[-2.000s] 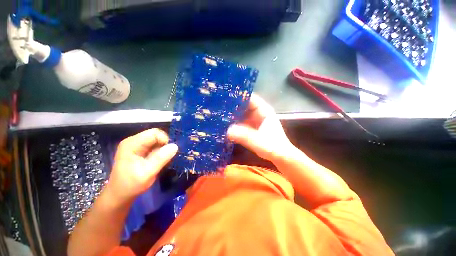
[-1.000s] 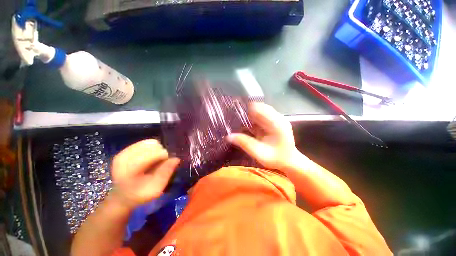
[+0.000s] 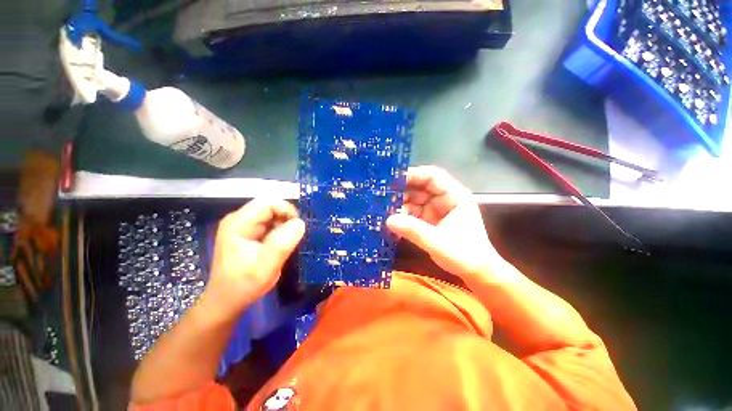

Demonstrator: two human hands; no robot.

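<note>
A blue PCB panel (image 3: 349,193) is held up above my lap, its flat blue underside with small gold and white marks facing me. My left hand (image 3: 261,245) pinches its left edge between thumb and fingers. My right hand (image 3: 440,215) grips its right edge, thumb on the near face and fingers partly behind the panel. The panel's far end overlaps the view of the green mat. The populated side is hidden.
The solder pot (image 3: 353,36) stands at the back. A spray bottle (image 3: 193,132) lies at left. Red-handled tongs (image 3: 546,164) lie V-shaped at right, tips past the bench edge. A blue bin (image 3: 598,60) of panels is far right; more panels (image 3: 156,281) sit below at left.
The panel was tilted, then blurred in motion with pale streaks showing; now it is upright and sharp with its blue underside facing me. The whole view has shifted, so the bench things sit further right.
</note>
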